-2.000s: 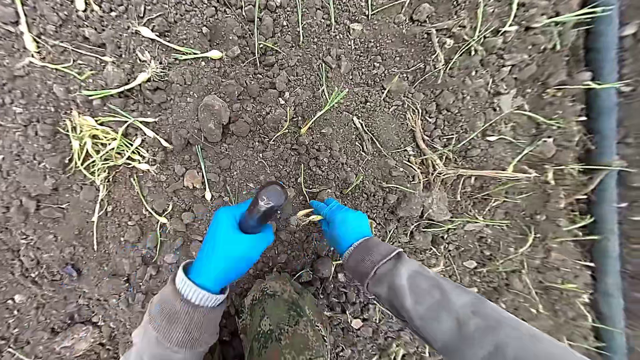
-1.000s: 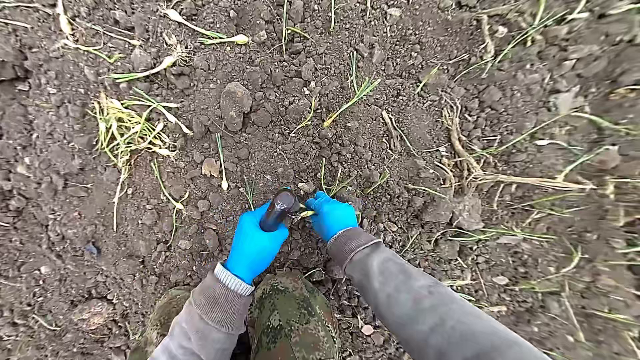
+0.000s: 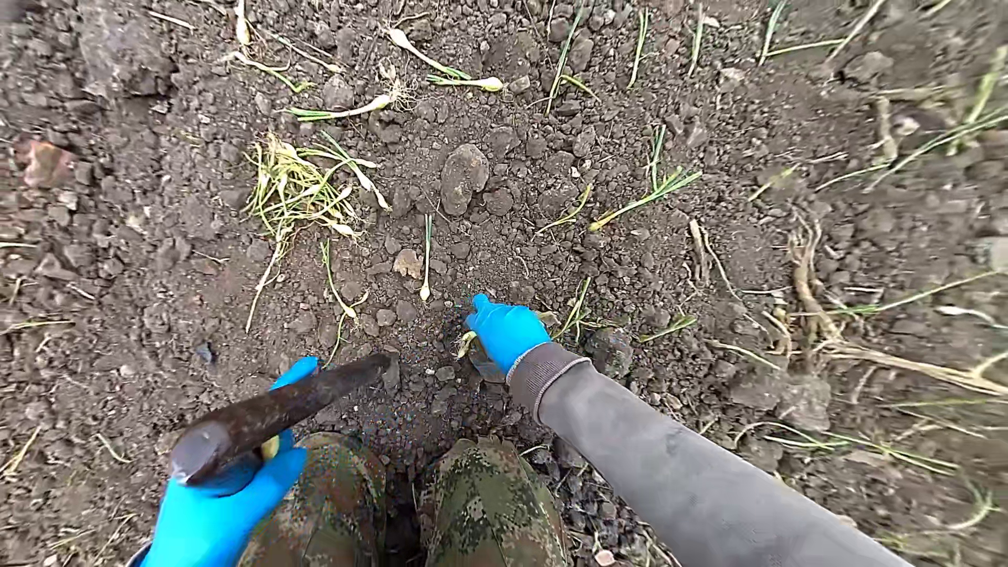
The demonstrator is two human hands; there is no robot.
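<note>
My left hand (image 3: pixel 224 496), in a blue glove, is closed around a dark, rounded tool (image 3: pixel 276 417) at the lower left. The tool lies across the palm, and something yellowish shows between the fingers. My right hand (image 3: pixel 508 331), also gloved in blue, reaches down to the soil at the centre. Beside its fingers is a small pale bulb (image 3: pixel 466 343); whether the fingers hold it cannot be told. A single onion seedling (image 3: pixel 427 260) lies just above that hand. To the upper left is a heap of onion seedlings (image 3: pixel 295 189) with pale bulbs and thin green stems.
Loose seedlings (image 3: pixel 346 110) are scattered at the upper left. Several green shoots (image 3: pixel 650 193) stand or lean in the cloddy soil. A large clod (image 3: pixel 465 179) lies above the centre, and dry roots (image 3: pixel 807 276) lie at right. My knees (image 3: pixel 488 504) in camouflage trousers are at the bottom.
My left hand has moved away from my right hand, down and to the left, with the dark tool in it. My right hand remains low at the soil.
</note>
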